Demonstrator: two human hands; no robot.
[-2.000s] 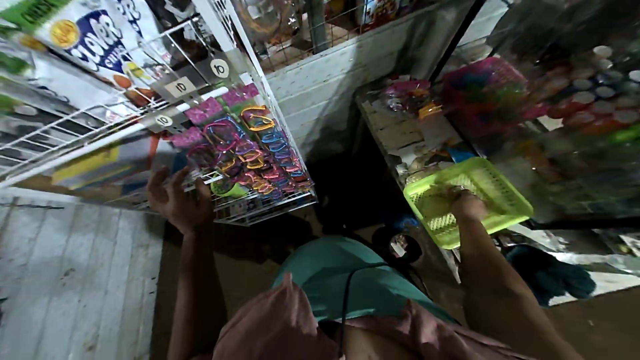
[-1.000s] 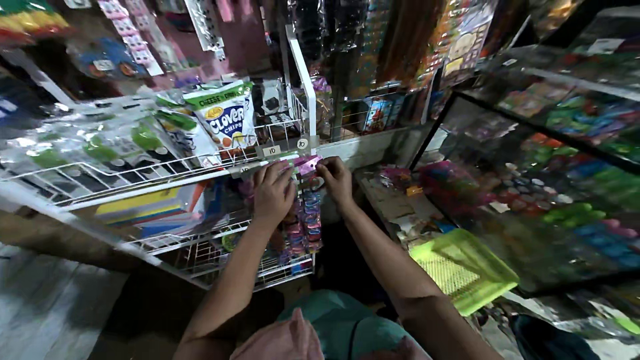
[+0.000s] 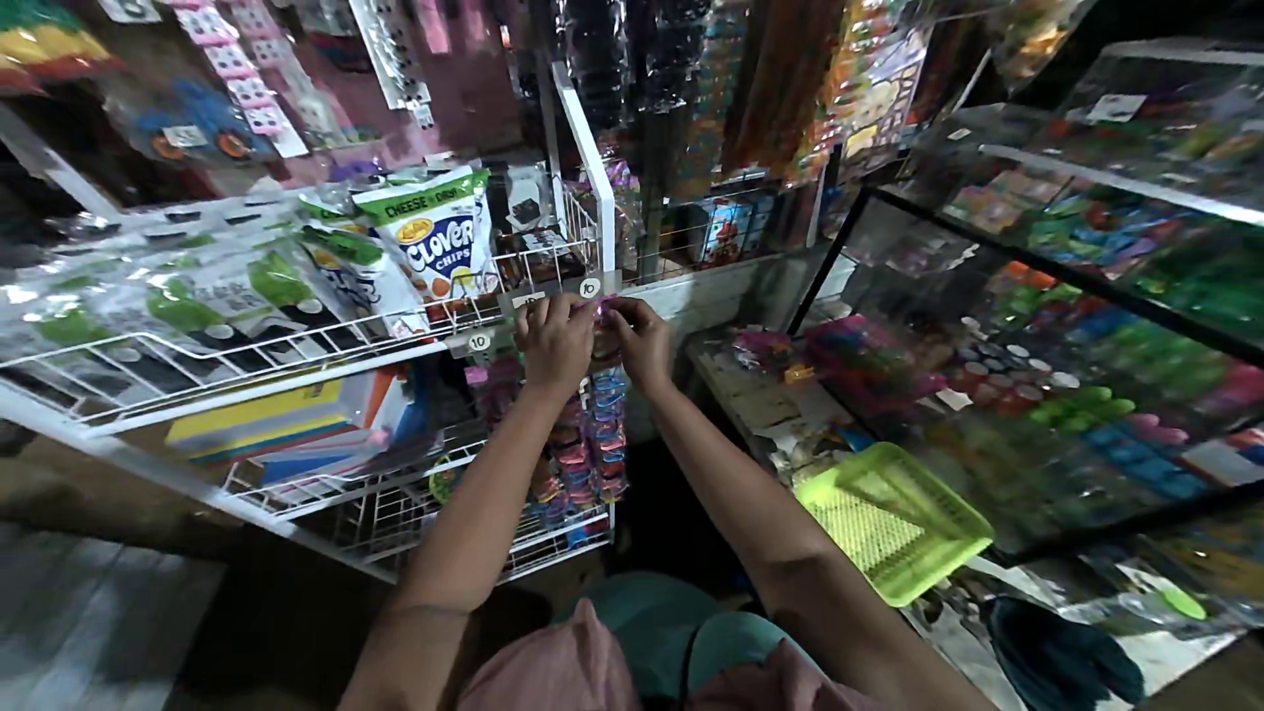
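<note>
My left hand [image 3: 555, 346] and my right hand [image 3: 635, 341] meet at the corner of the white wire rack, fingers bent around a small pink piece [image 3: 601, 308] at the top of a hanging strip. Below them hang strips of colourful small packaged items [image 3: 609, 434], partly behind my left forearm. Round number tags [image 3: 590, 287] sit on the rack's edge just above my fingers. What exactly each fingertip pinches is partly hidden. A yellow-green plastic basket [image 3: 894, 523] lies to the right, away from both hands.
Bags of chips [image 3: 439, 237] fill the rack's upper shelf [image 3: 267, 380]; coloured folders or books [image 3: 267, 420] lie beneath. A black-framed glass case [image 3: 1047, 257] with packaged goods stands at the right, beside a low cluttered table [image 3: 741, 385]. Packaged goods hang along the back.
Two seconds ago my right hand was at the green basket and my left was beside the hanging strips. Both are now together at the rack's corner. The view has tilted up.
</note>
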